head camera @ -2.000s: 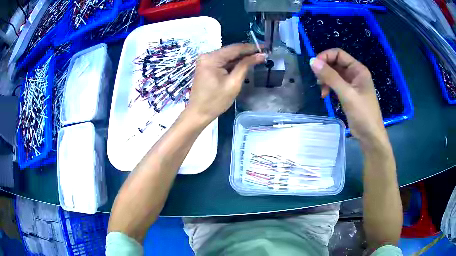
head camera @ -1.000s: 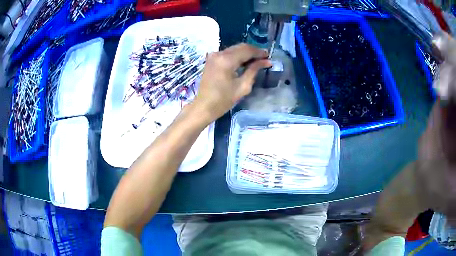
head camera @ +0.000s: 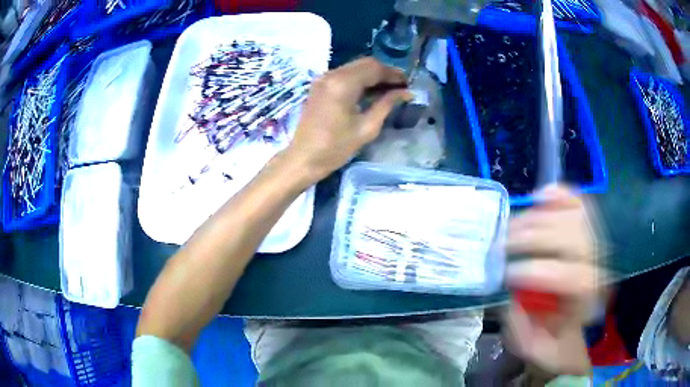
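My left hand point(head camera: 340, 125) is at the press base point(head camera: 412, 140), thumb and forefinger close together just under the press head point(head camera: 439, 7). Whether a slim rod is between its fingertips is unclear. My right hand point(head camera: 556, 257) is blurred, to the right of the clear box point(head camera: 344, 264). It is closed around a long tool with a silvery shaft point(head camera: 551, 98) pointing up over the black-fittings bin point(head camera: 470, 121); red shows below the fingers. The clear box holds rods in rows and white sheets.
The white tray point(head camera: 227, 215) with a heap of rods is left of the press. Two whitish boxes point(head camera: 113, 102) stand farther left. Blue bins of rods are at the far left point(head camera: 34, 143) and far right point(head camera: 662, 121). Another person's sleeve point(head camera: 666, 325) may show at the right edge.
My right hand went from beside the press to the far right, then came back towards the clear box with the long tool. My left hand has stayed at the press. The view has shifted slightly.
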